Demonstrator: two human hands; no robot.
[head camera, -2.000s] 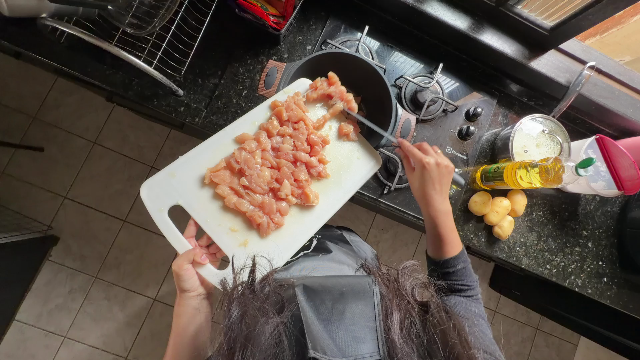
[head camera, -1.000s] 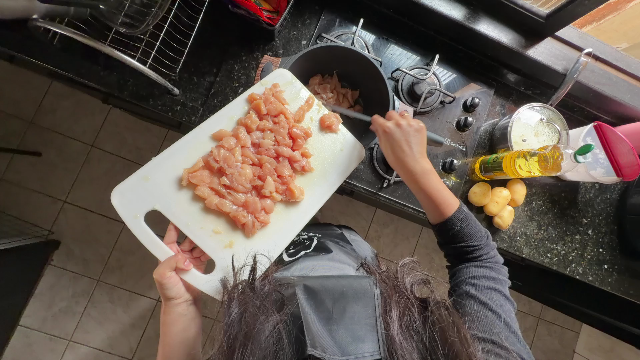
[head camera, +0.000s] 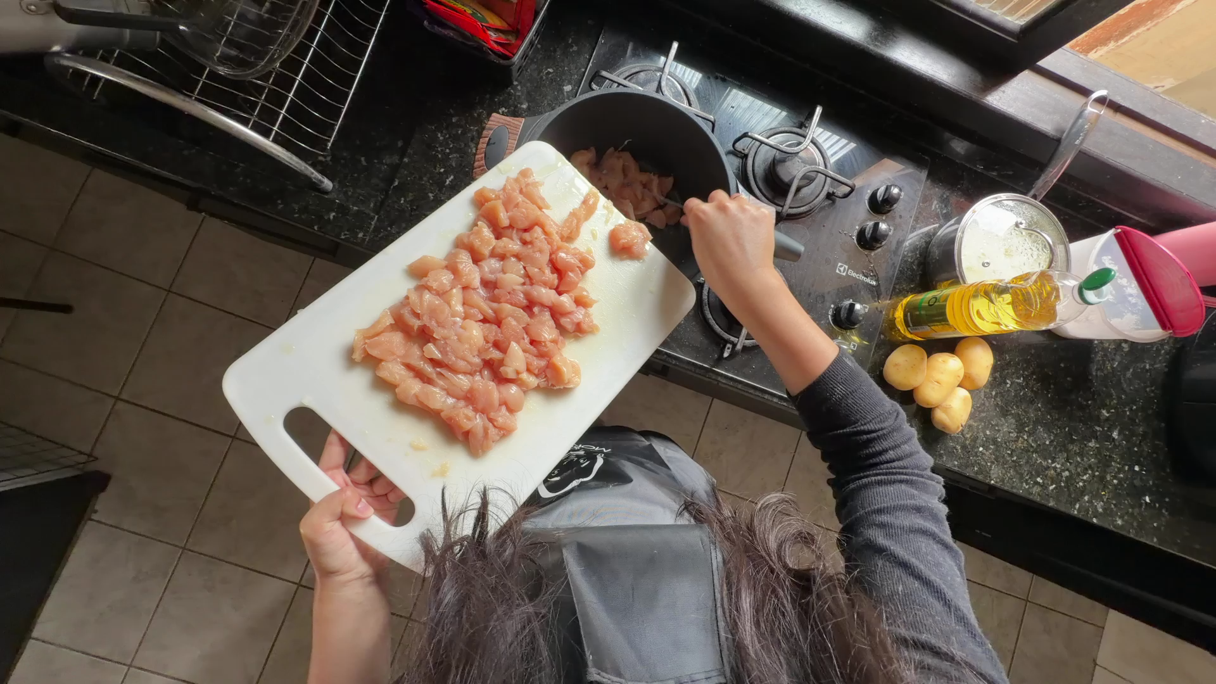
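Observation:
My left hand (head camera: 351, 518) grips the handle of a white plastic cutting board (head camera: 627, 323), thumb on top. Diced raw chicken (head camera: 484, 323) is heaped on the board, with one piece (head camera: 629, 239) apart near its far right edge. That edge overlaps the near rim of a dark pot (head camera: 655, 119) on the gas stove. More chicken pieces (head camera: 622, 180) lie inside the pot. Over the pot's right side, my right hand (head camera: 727, 228) is closed on a knife; its blade is mostly hidden, the tip side among the chicken in the pot.
Right of the stove (head camera: 855, 275) are an oil bottle (head camera: 988, 304), several potatoes (head camera: 940, 380), a lidded steel saucepan (head camera: 1012, 237) and a container with a pink lid (head camera: 1164, 280). A wire dish rack (head camera: 313, 76) stands at the upper left, near a box of packets (head camera: 484, 24).
Chicken has gone from the board's far end into the pot. The board has moved left, uncovering more of the pot, and my right hand has moved from the board's edge to over the pot.

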